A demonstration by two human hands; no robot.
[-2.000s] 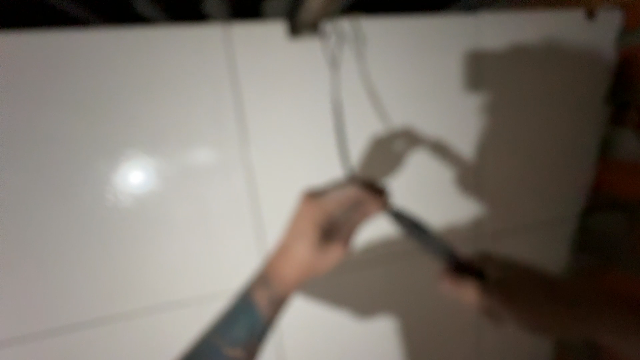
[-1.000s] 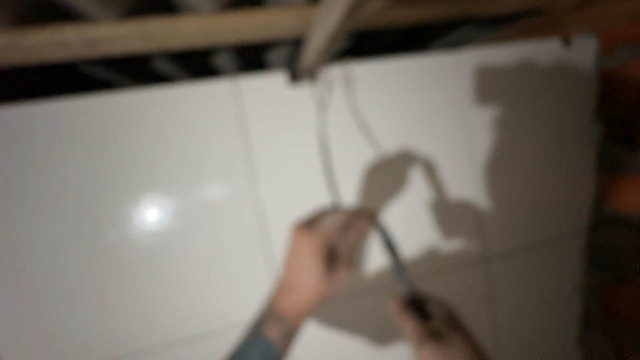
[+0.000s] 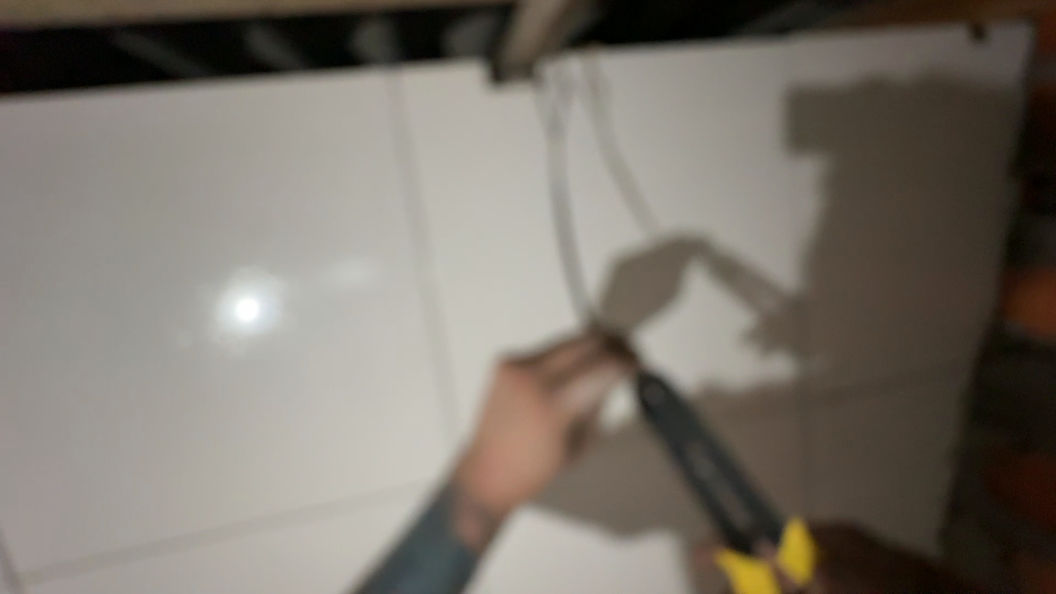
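A thin dark cable (image 3: 563, 214) hangs in front of white tiles from the top edge. My left hand (image 3: 528, 421), with a tattooed forearm, pinches its lower end between fingers and thumb. At the lower right my right hand (image 3: 850, 561), dark and partly cut off by the frame, holds a long black hand tool (image 3: 709, 470) with yellow handle parts, which looks like wire strippers or pliers. The tool's tip is at my left fingertips, where the cable ends. Blur hides whether its jaws grip the cable.
White tiles (image 3: 206, 206) with thin joints fill most of the view and carry a bright light reflection and shadows of my arms. A wooden post (image 3: 540, 37) and beam stand at the top edge. Rough reddish brickwork (image 3: 1031, 305) lies along the right side.
The black tool with yellow parts now shows plainly, raised to my left fingertips. My left hand still pinches the cable. The view has shifted somewhat.
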